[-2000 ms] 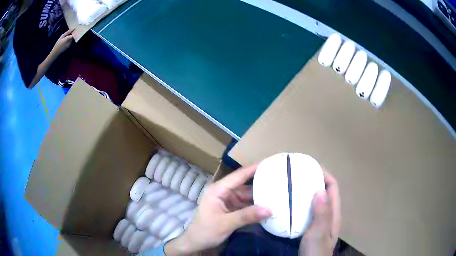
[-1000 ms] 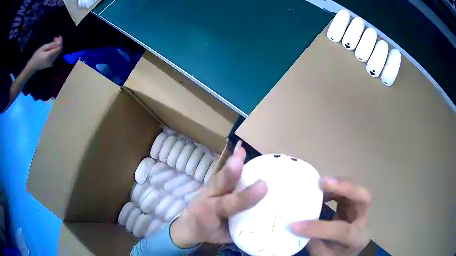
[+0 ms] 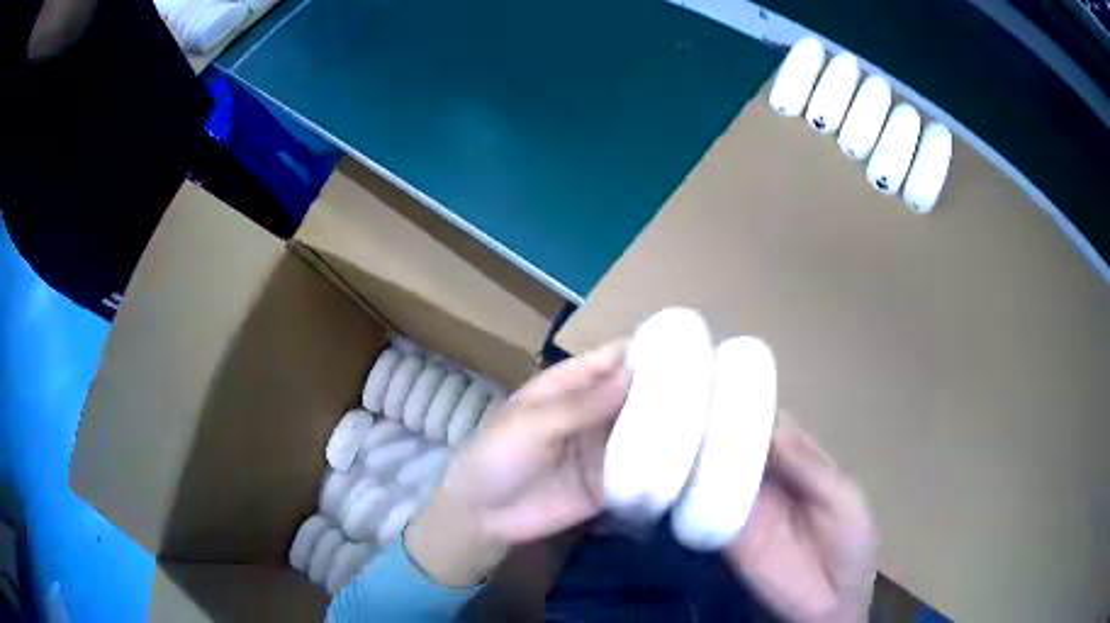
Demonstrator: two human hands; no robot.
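Note:
Two glossy white plastic housing shells (image 3: 659,414) are held up side by side on edge, close in front of me, with a narrow gap between them. My left hand (image 3: 536,450) grips the left shell from its left side. My right hand (image 3: 803,523) is blurred and holds the right shell from its lower right. Several white shells (image 3: 862,118) stand in a short row at the far edge of a brown cardboard sheet (image 3: 925,365). An open carton (image 3: 244,402) at the lower left holds layers of white shells (image 3: 420,396).
A green worktop (image 3: 511,122) with pale edging lies beyond the carton. A dark conveyor runs past the row at the upper right. A person in dark clothing (image 3: 97,146) is at the upper left, near more white pieces (image 3: 207,22). Blue floor shows at the left edge.
The shells were held with a broad face towards me and are now turned on edge, slightly apart. My hands have shifted around them. The other person's dark clothing fills more of the upper left.

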